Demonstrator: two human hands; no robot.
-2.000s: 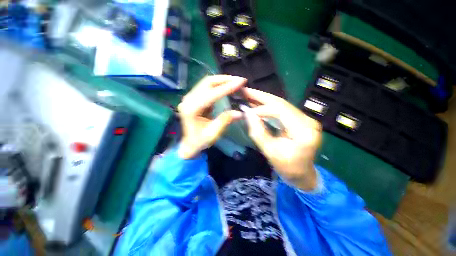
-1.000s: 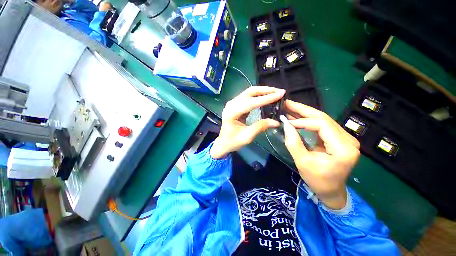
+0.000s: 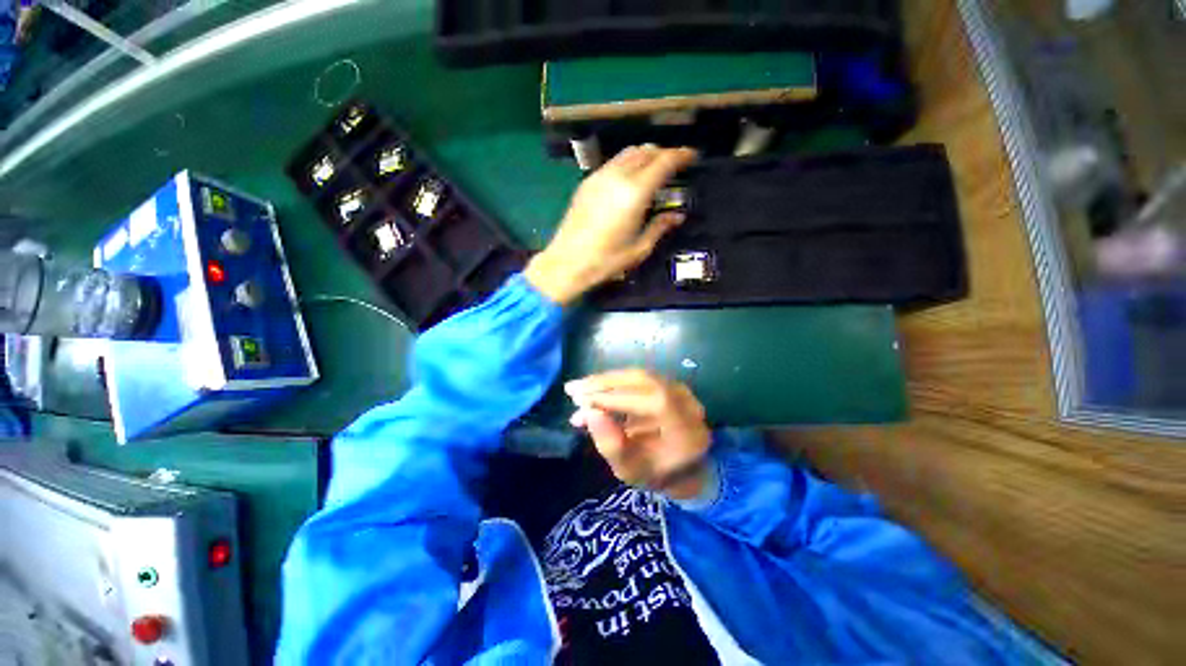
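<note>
My left hand is over the wider black tray, thumb and fingers on either side of a small module in an upper pocket. I cannot tell whether the fingers grip it. Another module with a bright face lies in the pocket below; part of one more shows under the hand. My right hand is in front of my chest, thumb and finger close together with pale tips. I cannot tell whether it holds anything thin. The narrow black tray to the left holds several modules in its far pockets.
A blue controller box stands at left with a clear bottle on it and a thin tube. The white machine is at lower left. A green-topped block and stacked black trays are at the far side.
The view has turned right. My hands have parted from around a small dark part. My left hand has moved out to the wider tray, where a module now shows in a formerly bare pocket.
</note>
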